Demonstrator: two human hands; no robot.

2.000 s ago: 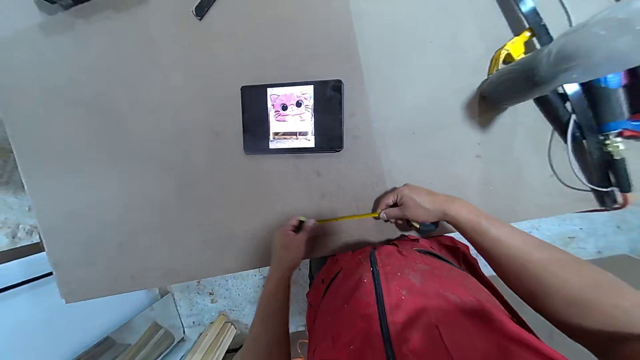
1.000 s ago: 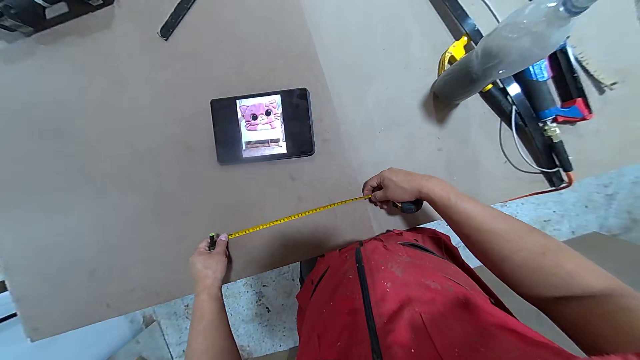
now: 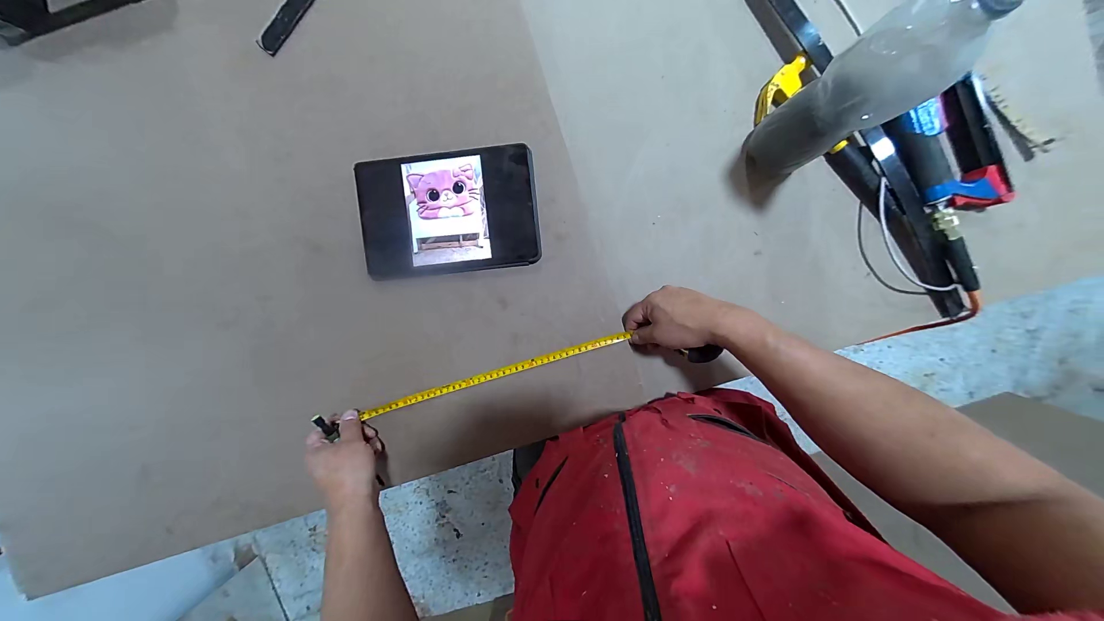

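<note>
A yellow tape measure blade [image 3: 496, 374] stretches between my two hands, low over the near part of a brown board [image 3: 216, 302]. My left hand [image 3: 345, 453] pinches its end and also holds a small dark pen-like object [image 3: 324, 427]. My right hand [image 3: 677, 321] grips the other end, with the dark tape case [image 3: 703, 354] partly hidden beneath it. Beyond the blade lies a black tablet [image 3: 448, 211], its lit screen showing a pink cat-faced item above a white seat.
At the right stand a clear plastic bottle [image 3: 871, 86], a yellow tool part [image 3: 783, 84], a black metal bar [image 3: 914, 233], a pneumatic tool with a hose [image 3: 923, 155] and a brush [image 3: 1013, 121]. A black strip [image 3: 285, 26] lies at the top left, near a dark object [image 3: 69, 19].
My left hand has moved left, away from my right, and the visible stretch of tape blade has grown longer since two seconds ago. The view has shifted somewhat.
</note>
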